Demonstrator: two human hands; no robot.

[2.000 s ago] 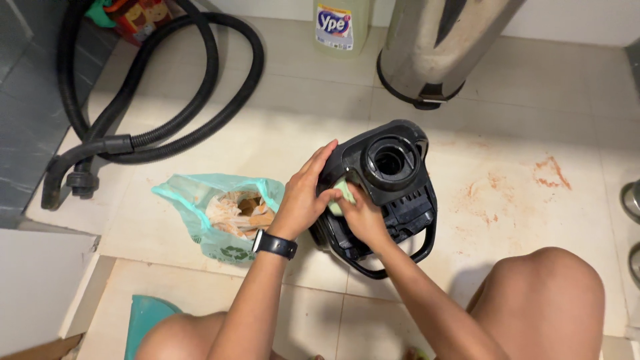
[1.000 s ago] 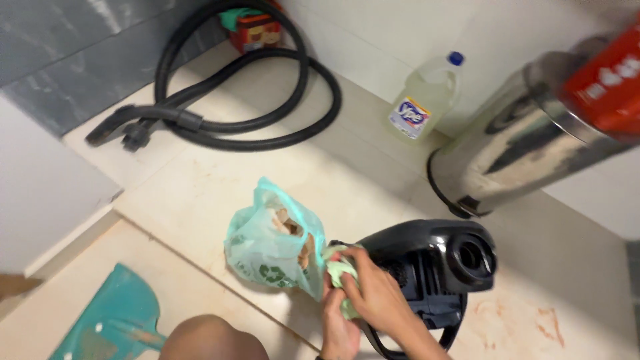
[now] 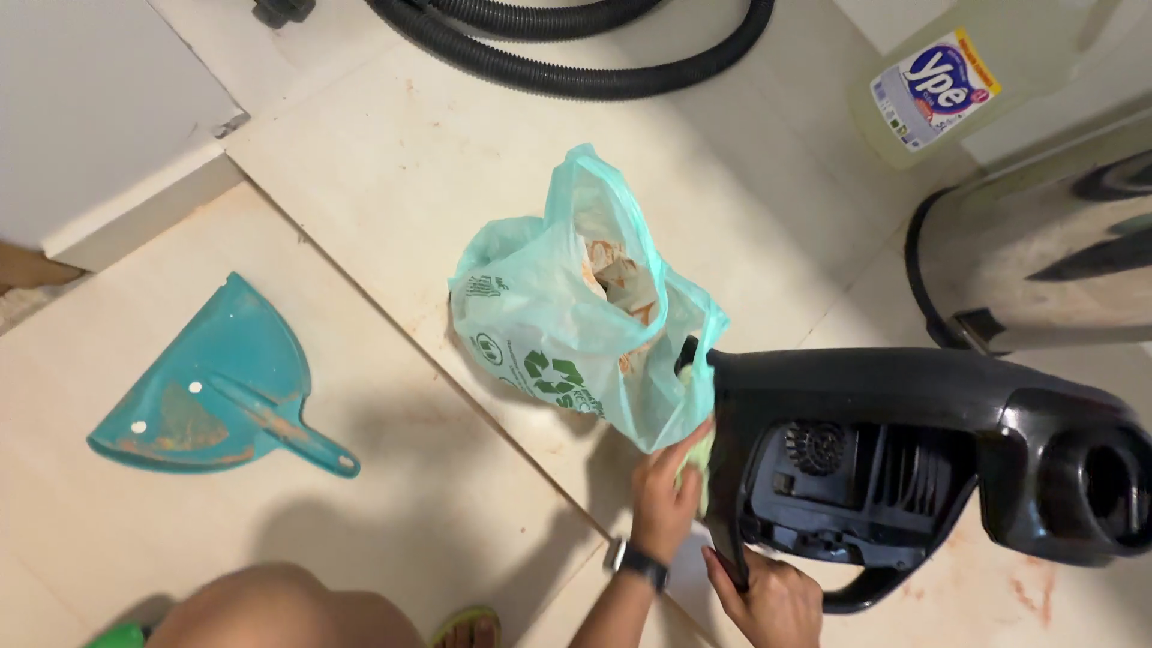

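A black vacuum cleaner body [image 3: 864, 360], its dust compartment exposed, lies at the right. My right hand [image 3: 774, 598] grips its frame near the lower left corner. My left hand [image 3: 670, 495], with a watch on the wrist, holds a pale green cloth [image 3: 697, 463] against the end of the body. Just above that hand, an open translucent teal plastic bag [image 3: 540, 315] touches the cleaner's end. Crumpled paper with reddish-brown stains [image 3: 616, 270] shows inside the bag. The fingertips of my left hand are partly hidden between bag and cleaner.
A teal dustpan [image 3: 216, 387] with brown dirt lies at the left. The black corrugated hose [image 3: 585, 76] curves across the top. A Ypê cleaner bottle [image 3: 936, 90] and a metal bin [image 3: 1053, 243] stand at the upper right. Reddish smears mark the tiles at the lower right.
Two seconds ago both hands were on the cleaner near its round port; now the left hand is at its end beside the bag. The right hand has gone from the cloth to the frame. The view has shifted.
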